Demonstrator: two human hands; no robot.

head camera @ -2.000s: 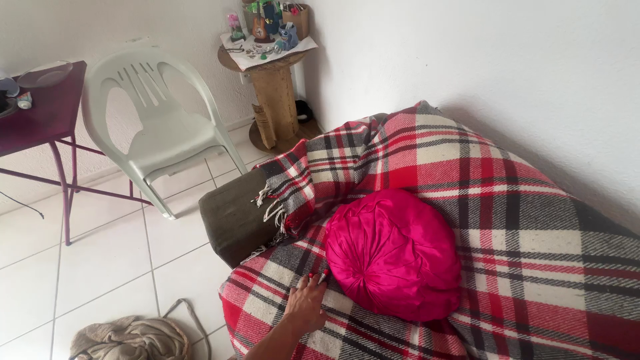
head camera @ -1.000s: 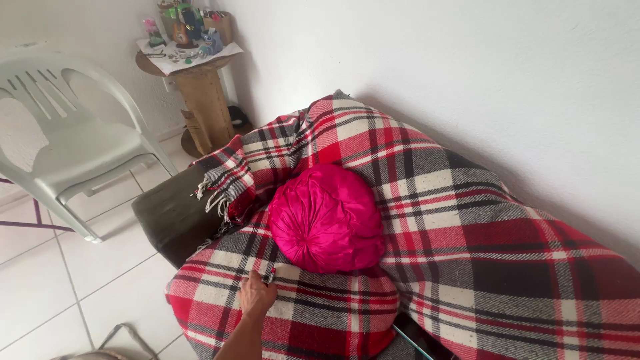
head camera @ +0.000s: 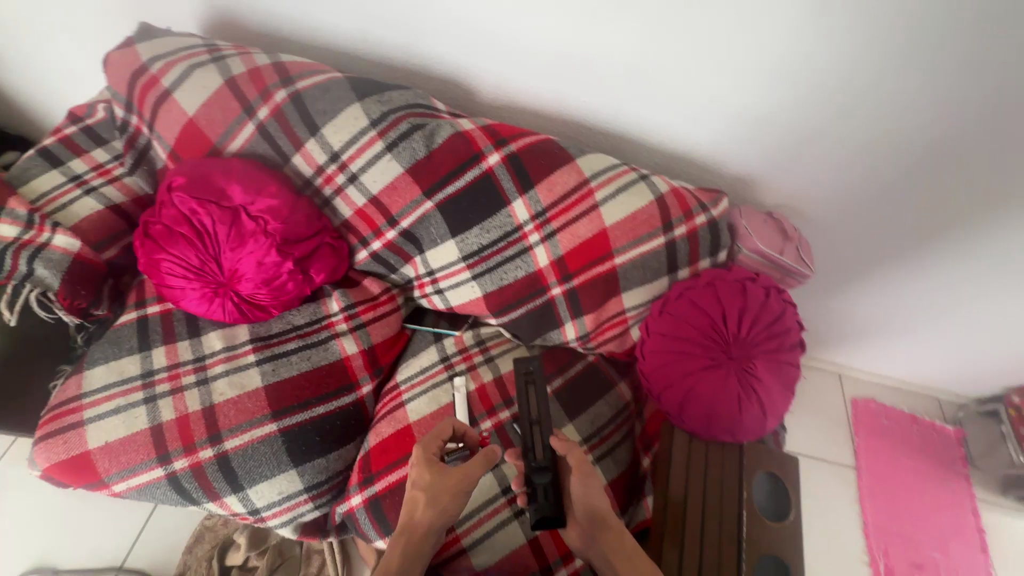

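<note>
My left hand (head camera: 448,472) is closed on a small object, mostly hidden by the fingers; a white strip-like piece (head camera: 461,400) extends above it. Close beside it on the right, my right hand (head camera: 572,488) grips a long black slotted device (head camera: 536,448), which stands lengthwise away from me. Both hands are above the seat of a sofa covered with a red, black and cream plaid blanket (head camera: 496,216). A flat dark object with a light blue edge (head camera: 432,329) is partly tucked into the blanket fold beyond the hands.
A shiny magenta round cushion (head camera: 240,240) lies at the left, another pleated round cushion (head camera: 724,356) at the right. A pink pouch (head camera: 772,244) sits by the wall. Right of the seat is a brown slatted armrest with round holes (head camera: 720,512); a pink mat (head camera: 920,488) lies on the floor.
The view has swung right along the sofa. My right hand has come into view with the black device; my left hand, before near the magenta cushion, is now beside it.
</note>
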